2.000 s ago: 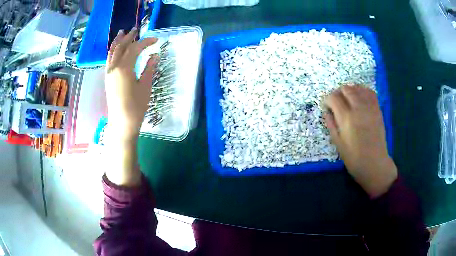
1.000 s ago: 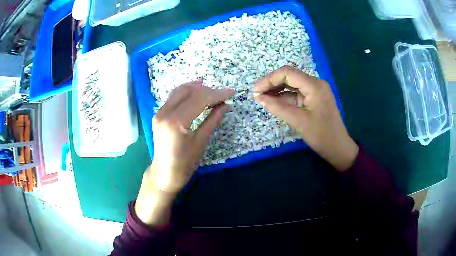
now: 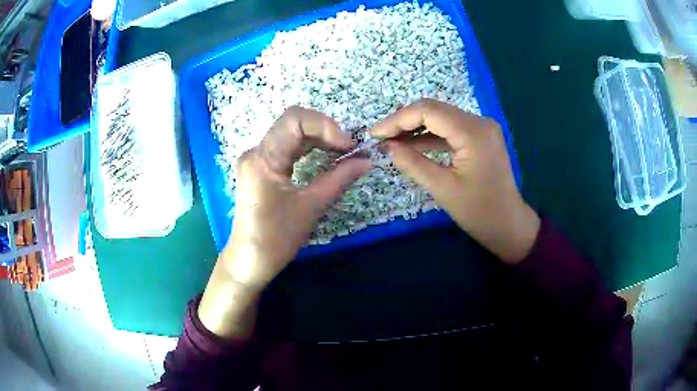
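Note:
A blue tray [image 3: 200, 164] in front of me is heaped with tiny white plastic pieces [image 3: 374, 57]. Both my hands are over it. A thin metal pin [image 3: 350, 153] spans between my fingertips. My right hand [image 3: 466, 164] pinches the pin's right end between thumb and finger; whether a white piece is on that end is hidden by the fingers. My left hand [image 3: 279, 183] is at the pin's left end, with thumb and forefinger slightly apart around it; I cannot tell whether they touch it. A clear box [image 3: 141, 221] left of the tray holds loose metal pins [image 3: 121, 156].
Clear lids [image 3: 642, 137] lie stacked at the right table edge. One white piece [image 3: 555, 68] lies on the green tabletop [image 3: 565, 206]. A second blue tray [image 3: 47, 114] with a dark phone [image 3: 75, 69] is at upper left. Clear tubs stand at the far side.
My left hand has come from the pin box, and my right from the tray's right side, to meet over the middle. Since one second ago the pin shows between them. The view has shifted.

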